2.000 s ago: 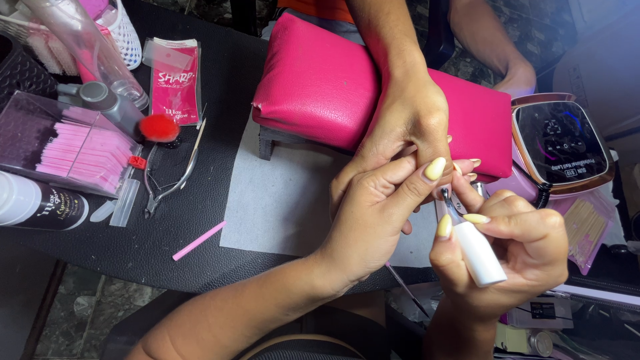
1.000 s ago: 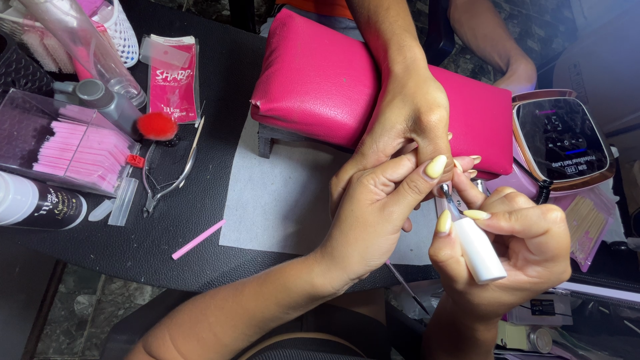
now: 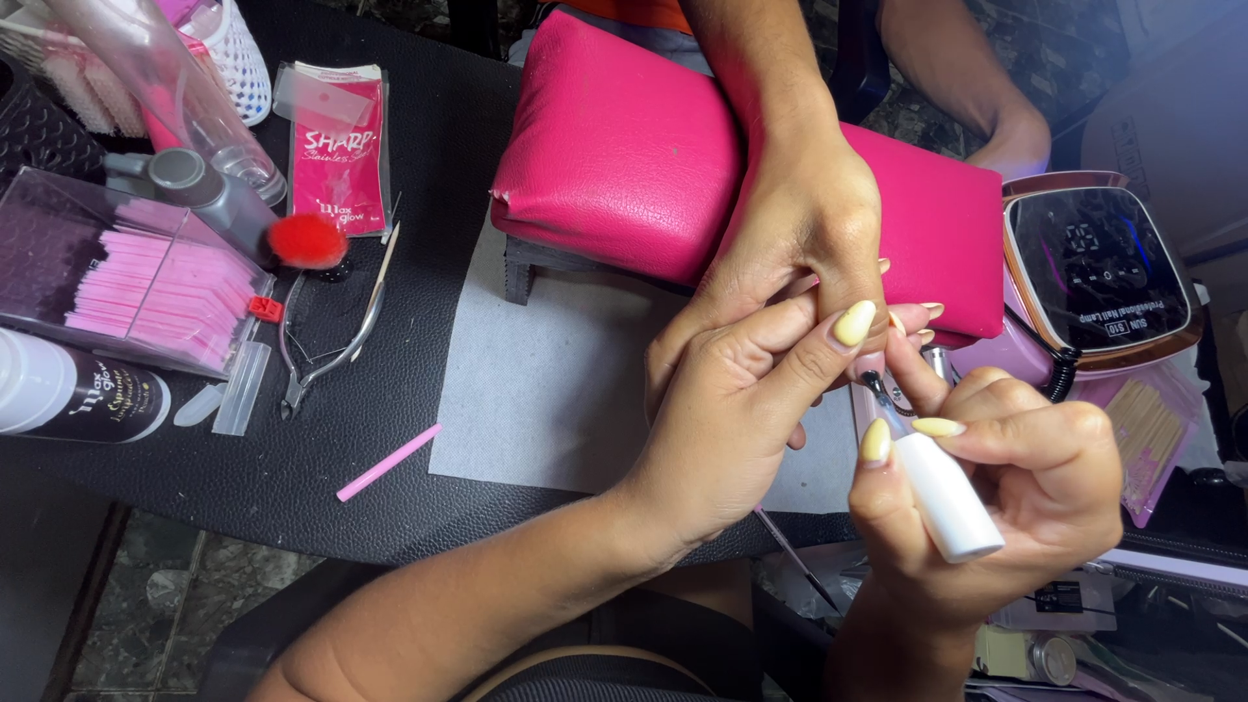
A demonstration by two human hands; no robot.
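With thumb and fingers, my left hand (image 3: 731, 409) grips a finger of another person's hand (image 3: 814, 219), whose wrist lies over a pink padded armrest (image 3: 624, 146). My right hand (image 3: 1004, 478) pinches the white cap handle (image 3: 948, 497) of a nail polish brush. The dark brush tip (image 3: 873, 380) is at the nail of the held finger. Beneath the hands, a white towel sheet (image 3: 546, 380) covers part of the black table mat (image 3: 244, 497).
A nail lamp (image 3: 1102, 268) stands at the right. Cuticle nippers (image 3: 327, 366), a red-topped brush (image 3: 307, 242), a clear box (image 3: 195, 336) of pink sticks and a labelled bottle (image 3: 93, 395) lie at the left. A pink stick (image 3: 390, 463) rests near the mat's front edge.
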